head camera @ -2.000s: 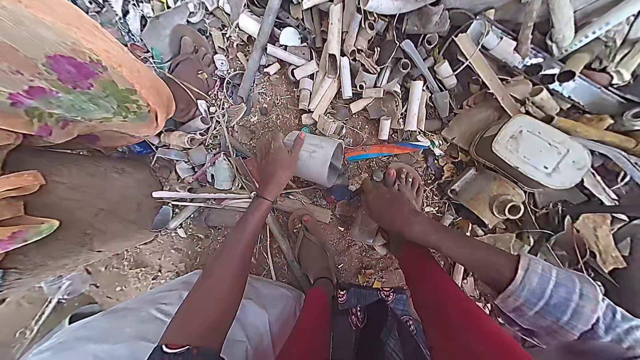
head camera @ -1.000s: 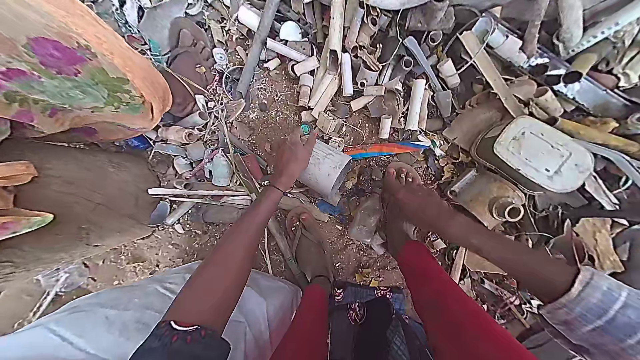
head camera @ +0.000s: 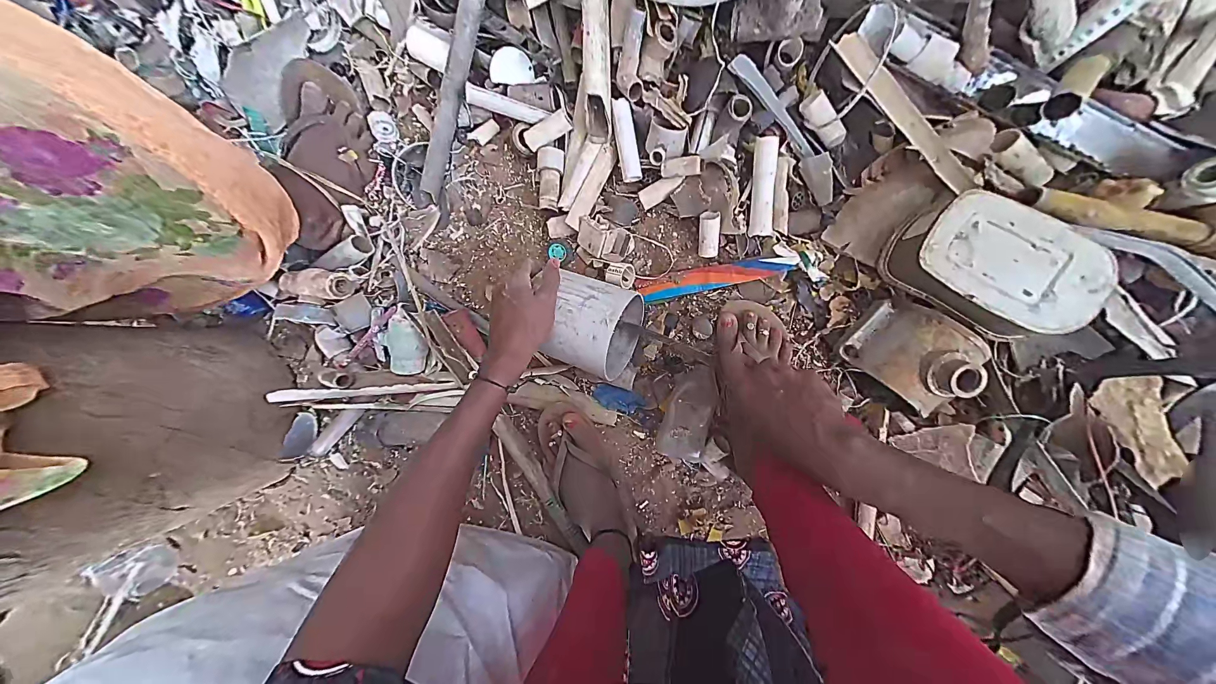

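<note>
A short, wide piece of grey-white plastic pipe (head camera: 594, 325) lies on its side on the dirt, its open end towards the lower right. My left hand (head camera: 524, 318) rests on its left end, with the thumb near the upper edge. My right hand (head camera: 784, 408) is low over my right foot (head camera: 750, 332); its fingers blend with the foot, so its grip cannot be made out. Between the pipe's open end and that foot runs a thin dark strip (head camera: 670, 340), perhaps a blade. Just above my left hand is a small teal cap (head camera: 557, 252).
Plastic pipe offcuts (head camera: 764, 185) lie thickly beyond the pipe. An orange-and-blue strip (head camera: 712, 277) is near its open end. A dirty white lidded container (head camera: 1018, 261) stands at right. At left, another person's floral cloth (head camera: 114, 190) is close by. Sticks (head camera: 361, 391) lie left of my wrist.
The pipe piece has tilted, and its open end has turned towards the lower right. My left hand has shifted on it. My right hand has moved slightly away from the pipe since the earliest frame.
</note>
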